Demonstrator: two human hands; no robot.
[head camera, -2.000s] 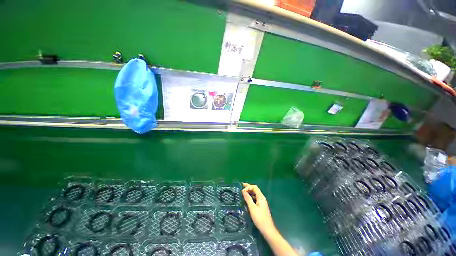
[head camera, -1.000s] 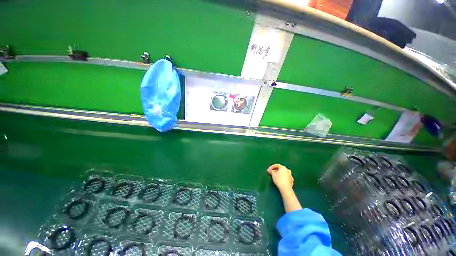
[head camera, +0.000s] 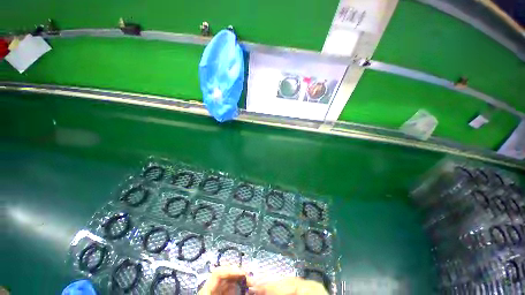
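Note:
A clear blister tray (head camera: 262, 199) lies flat on the dark green bench, with black rings (head camera: 245, 223) in its square pockets. My left hand (head camera: 223, 281) and my right hand (head camera: 290, 286) are close together over the tray's near part, both blurred and cut off by the bottom edge. A dark patch shows between them; I cannot tell whether it is a ring or shadow. The fingertips and grips are hidden.
A tall stack of clear trays with black rings (head camera: 480, 230) stands at the right. A blue crumpled cover (head camera: 222, 75) and an instruction sheet (head camera: 290, 86) hang on the green back panel. Blue cloth (head camera: 79, 287) shows at the bottom left.
My right hand has moved from the bench beyond the tray's right side back to the tray's near part. My left hand has come into view. The camera view has shifted left and down.

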